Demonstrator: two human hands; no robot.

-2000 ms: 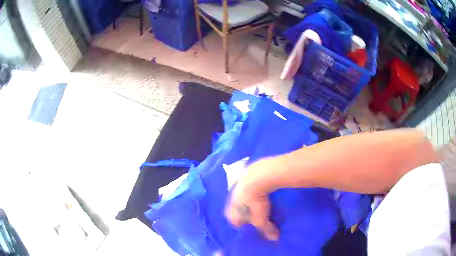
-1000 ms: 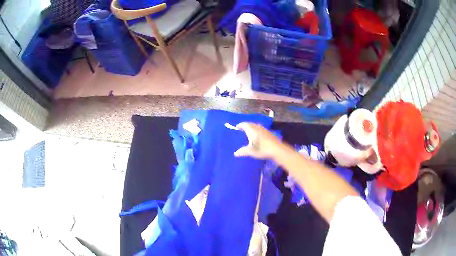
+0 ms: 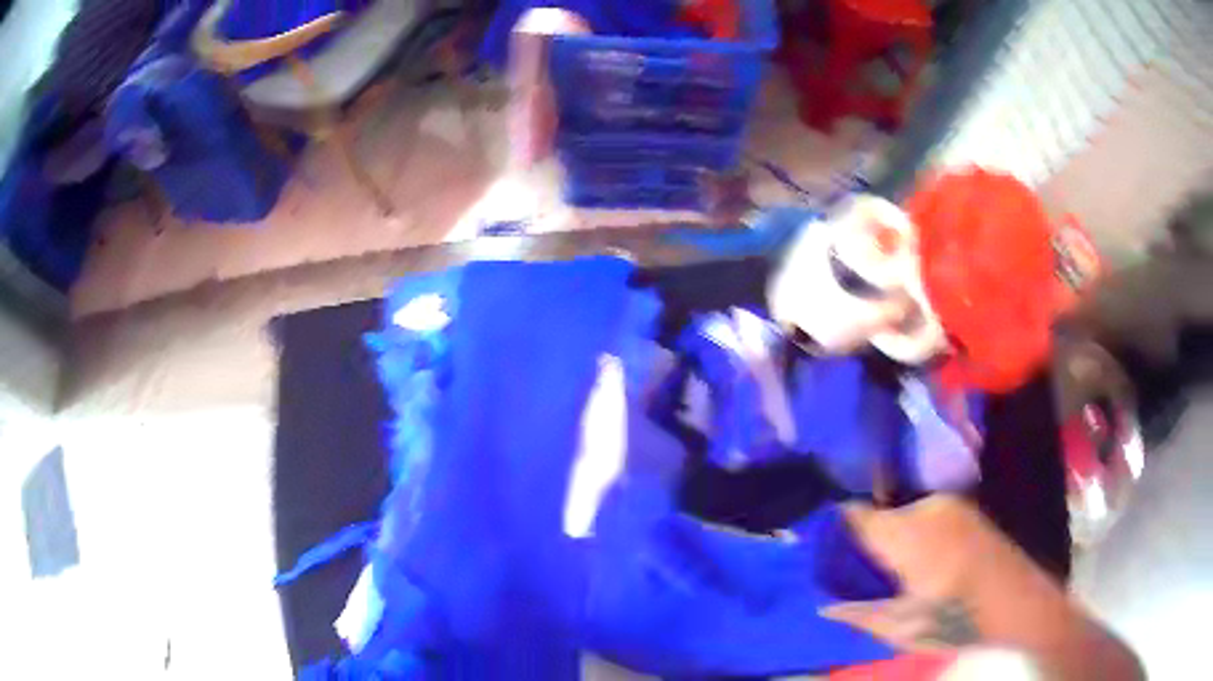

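Observation:
My right hand [image 3: 951,579] is at the lower right, shut on the edge of a bright blue cloth panel [image 3: 745,599], which stretches left toward the stack. The stack of blue cut panels [image 3: 512,439] lies on the black-covered table [image 3: 326,412]. A long whitish strip [image 3: 599,446] shows on the stack, and a small white piece [image 3: 423,313] lies at its far left corner. A thin blue strip [image 3: 326,551] hangs at the left. The frame is blurred. My left hand is not in view.
A cream jug [image 3: 845,282] and a red plastic bag [image 3: 987,279] stand at the table's far right. Small blue and lilac pieces [image 3: 752,386] lie in front of them. Beyond the table are a blue crate [image 3: 652,120], a red stool [image 3: 865,60] and a wooden-armed chair [image 3: 313,80].
My right hand has moved from the far end of the stack to the near right and has taken hold of blue cloth. The view has shifted, and a long whitish strip now shows.

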